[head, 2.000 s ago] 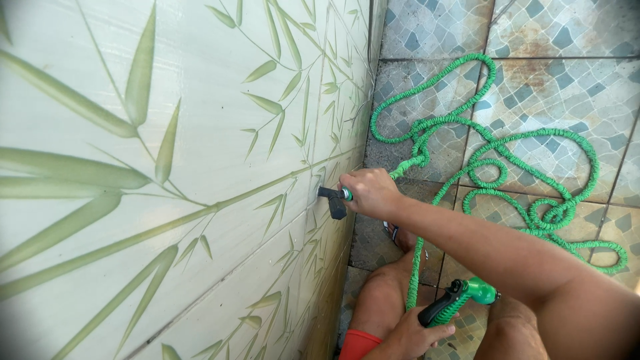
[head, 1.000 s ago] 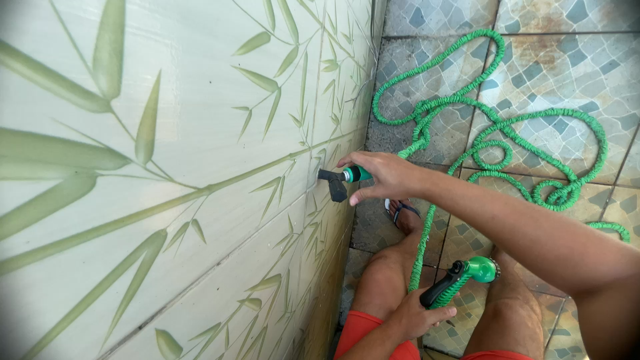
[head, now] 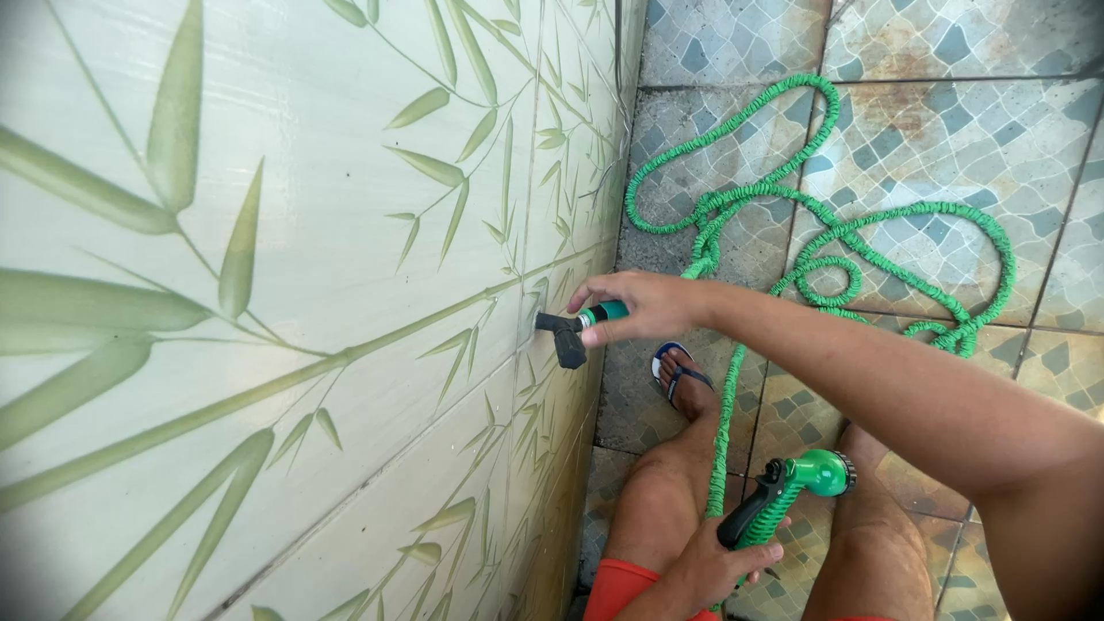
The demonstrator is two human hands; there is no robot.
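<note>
A green spray nozzle with a black lever (head: 798, 487) is held in my left hand (head: 724, 561) low in the view, its round head pointing right. A black tap (head: 562, 335) sticks out of the tiled wall, and a green and black hose connector (head: 604, 312) sits against it. My right hand (head: 651, 306) is around this connector, thumb on one side and index finger on the other; whether they press on it I cannot tell. The green crinkled hose (head: 729, 431) runs down from beneath my right forearm toward my left hand.
The pale wall with a bamboo-leaf pattern (head: 285, 302) fills the left side. More green hose (head: 957, 211) lies in loops on the patterned floor tiles (head: 931, 121). My foot in a flip-flop (head: 681, 375) stands near the wall's base.
Two seconds ago my right hand was closed around the connector at the tap; its fingers have since loosened and spread, showing more of the connector. My left hand keeps the nozzle.
</note>
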